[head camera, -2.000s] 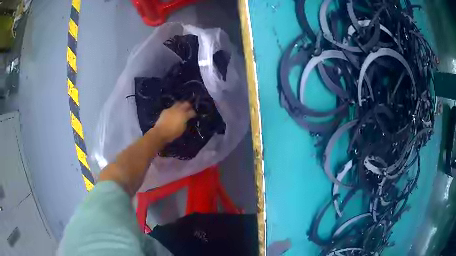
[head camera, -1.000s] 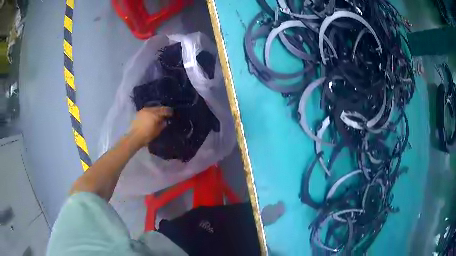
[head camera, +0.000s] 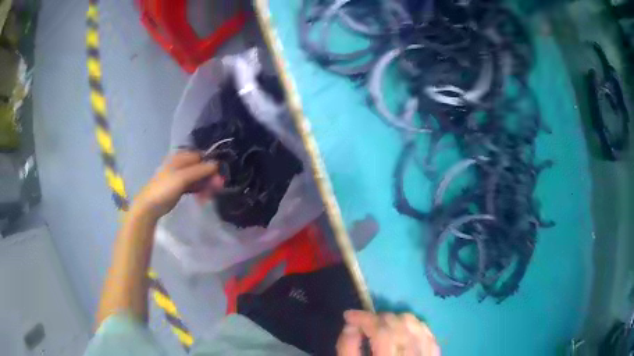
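A whitish translucent plastic bag (head camera: 208, 247) stands open below the bench edge, with a dark heap of small black parts (head camera: 257, 177) inside. My left hand (head camera: 182, 182) is over the bag's left side, fingers bent; a thin light curved piece shows beside the fingertips, but blur hides whether it is held. My right hand (head camera: 389, 335) is at the bench edge at the bottom, cut off by the frame; its grip is unclear. A tangled pile of black and grey C-shaped trims (head camera: 452, 90) lies on the teal bench top (head camera: 559, 243).
Red plastic stools (head camera: 198, 42) stand beyond and below the bag. The bench edge (head camera: 306, 139) runs between bag and trims. Dark cloth (head camera: 299, 306) lies at the bottom. Yellow-black tape (head camera: 101, 125) marks the floor at left. A black curled band (head camera: 608, 104) is at far right.
The view has shifted, so the bench and trims appear further left. My left hand has moved from the heap's middle to the bag's left side. My right hand has come into view at the bench edge.
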